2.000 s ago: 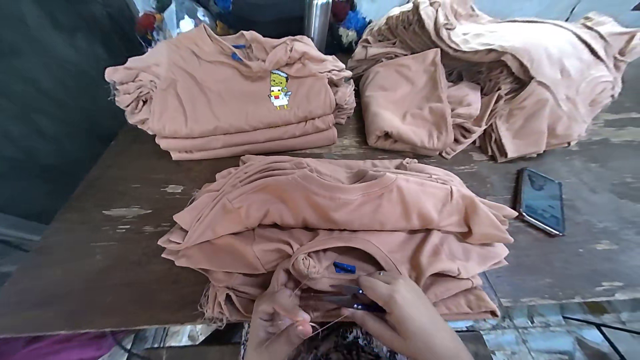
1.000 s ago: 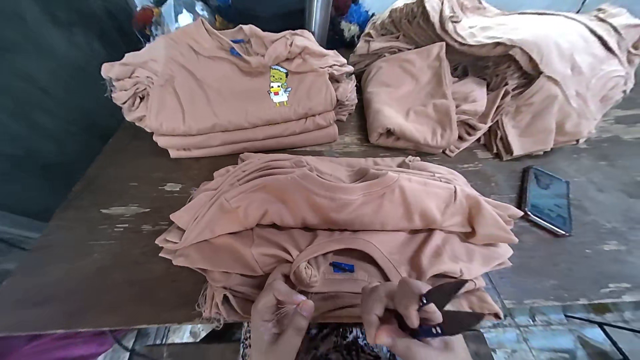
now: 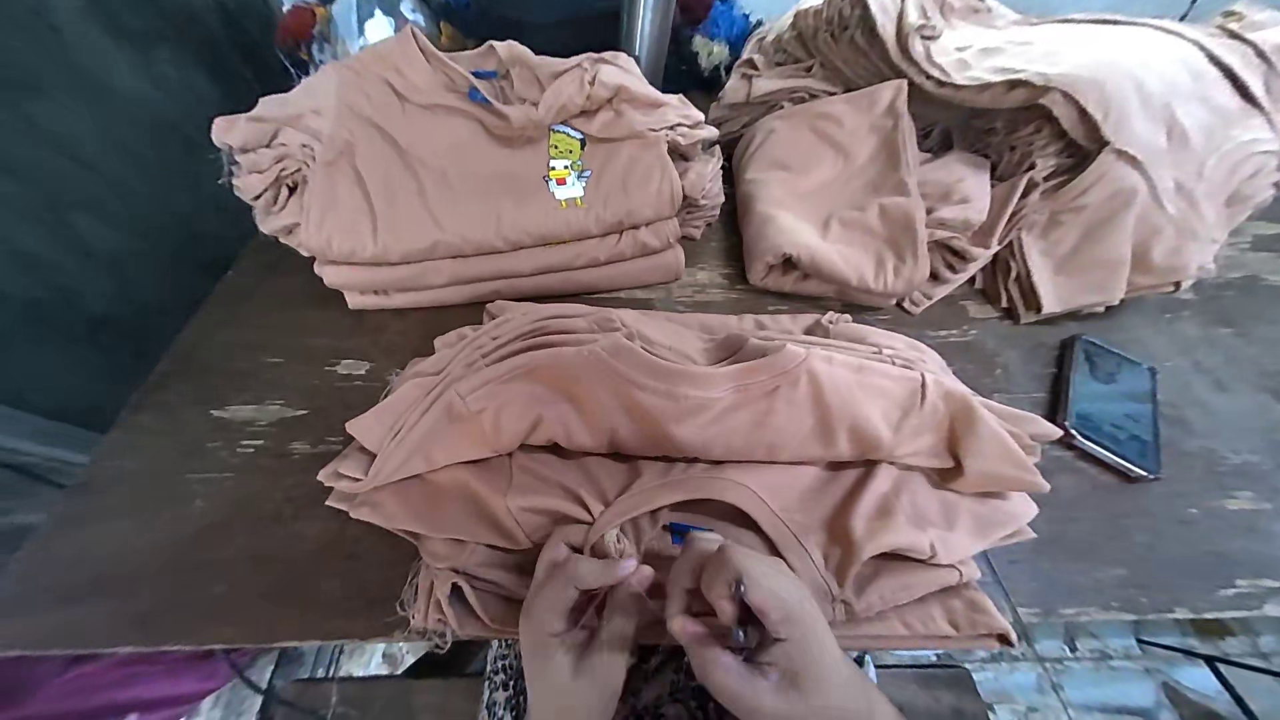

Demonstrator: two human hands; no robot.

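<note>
Tan T-shirts (image 3: 700,410) lie stacked at the table's near edge. The nearest one has its round neckline (image 3: 720,490) open toward me, with a blue neck label (image 3: 688,532) inside. At the left side of that neckline my left hand (image 3: 585,620) pinches thread or fabric between thumb and fingertips; which of the two is unclear. Close to its right, my right hand (image 3: 745,620) has its fingers curled around the handles of small scissors (image 3: 740,615), mostly hidden by the hand, blades not clearly visible. The fingertips of both hands nearly meet just below the label.
Folded tan shirts (image 3: 480,190), the top one with a cartoon print (image 3: 566,165), sit at the back left. A larger heap of tan garments (image 3: 1000,130) fills the back right. A smartphone (image 3: 1110,408) lies on the worn wooden table (image 3: 230,480) to the right of the near stack.
The scissors' blades, which pointed out to the right a second ago, are now mostly hidden at my right hand. That hand has moved left, close to my left hand.
</note>
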